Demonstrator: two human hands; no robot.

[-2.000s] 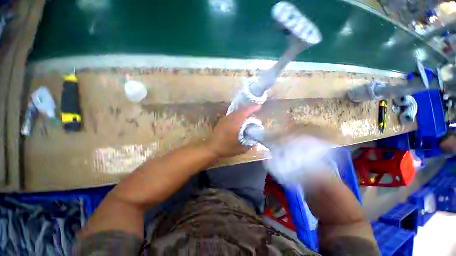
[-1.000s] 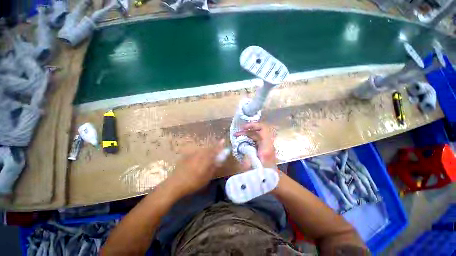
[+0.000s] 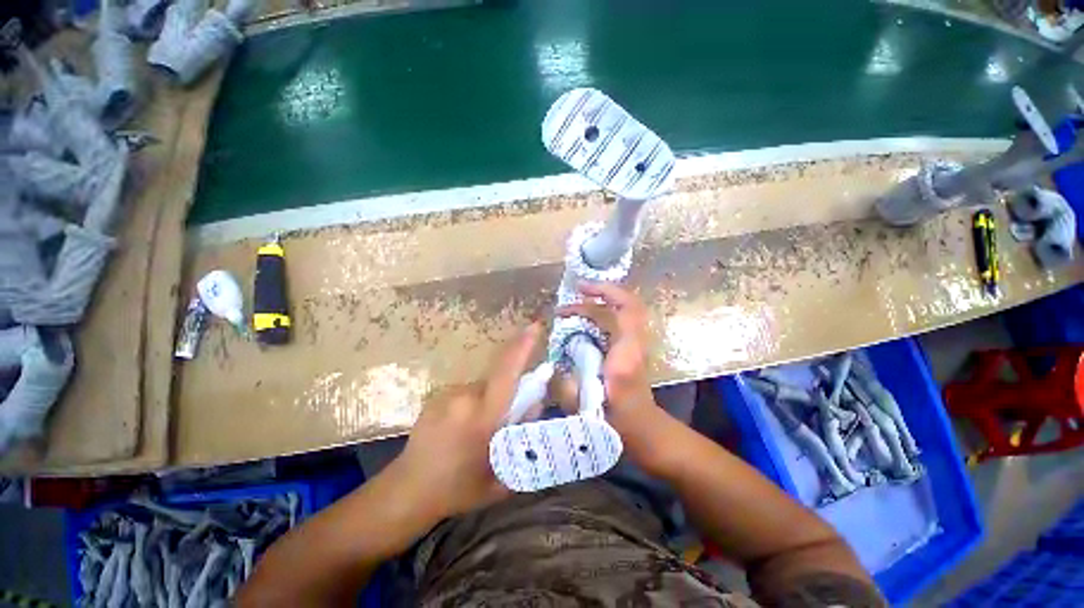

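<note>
A grey-white leg-and-body unit (image 3: pixel 583 264) stands out over the bench edge, with two legs ending in flat oval soles: one sole (image 3: pixel 609 144) is over the bench and belt side, the other (image 3: pixel 556 453) nearer my body. My right hand (image 3: pixel 618 339) is closed around the hollow body. My left hand (image 3: pixel 470 416) holds a small white glue bottle (image 3: pixel 529 394), its greenish nozzle at the joint of the nearer leg. The near sole partly hides the bottle and the fingers. Whether glue is flowing cannot be seen.
On the brown bench (image 3: pixel 345 356) lie a second white bottle (image 3: pixel 221 296), a slim silver piece (image 3: pixel 190 329) and a yellow-black knife (image 3: pixel 271 292). Body pieces (image 3: pixel 60 226) are heaped left. Another knife (image 3: pixel 985 251) lies right. Blue bins of limbs (image 3: pixel 850 428) and a red stool (image 3: pixel 1022 398) are beyond the edge.
My left hand has left the body, taken up the white bottle and brought it to the nearer joint. My right hand has moved from the near leg to the body.
</note>
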